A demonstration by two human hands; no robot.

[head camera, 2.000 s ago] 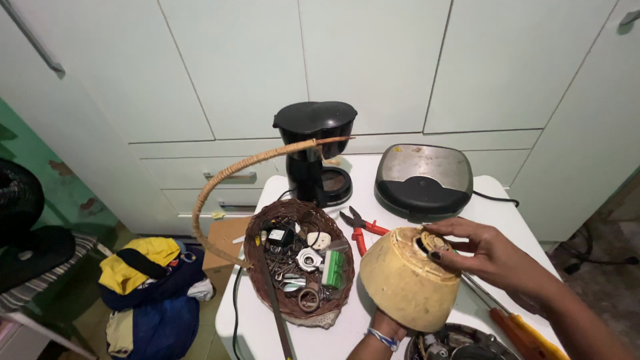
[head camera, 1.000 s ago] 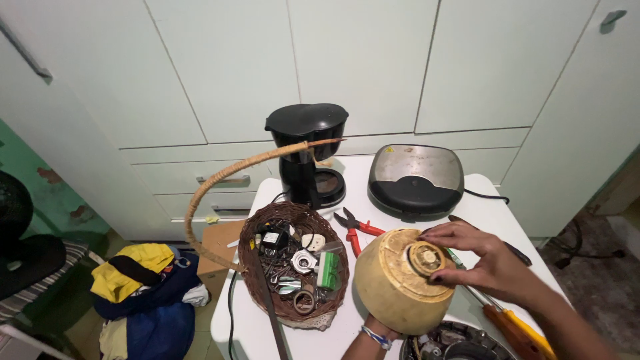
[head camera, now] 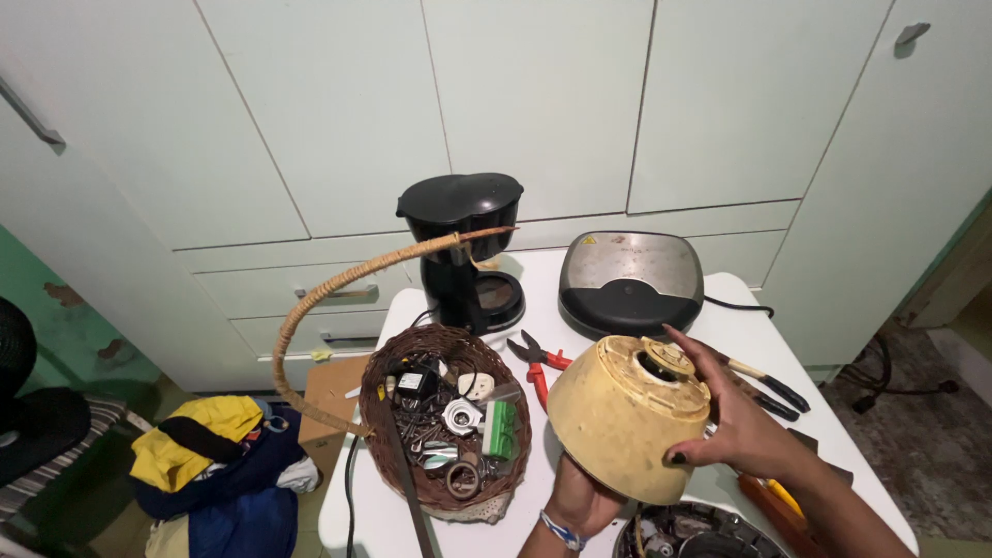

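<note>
My left hand (head camera: 583, 496) supports a stained, cream-coloured plastic housing (head camera: 620, 418) from below, its fingers partly hidden under it. On the housing's right side rests my right hand (head camera: 725, 418), thumb against the wall and fingers near the top. A round cap (head camera: 668, 358) sits tilted in the opening at the top, with a dark gap beside it. Under the hands, at the bottom edge, lies an open round assembly with dark mechanical parts (head camera: 690, 535). Red-handled cutting pliers (head camera: 536, 360) lie open just left of the housing.
A wicker basket (head camera: 372, 457) of hardware, with a curved wrapped handle (head camera: 310, 302), stands on the white table (head camera: 542, 465). Behind are a black coffee maker (head camera: 457, 209) and a sandwich maker (head camera: 628, 279). Another pair of pliers (head camera: 775, 395) lies right, beyond my right hand.
The housing's top opening shows more of a dark gap beside the cap than one second ago. My right hand has shifted from the top of the housing to its right side.
</note>
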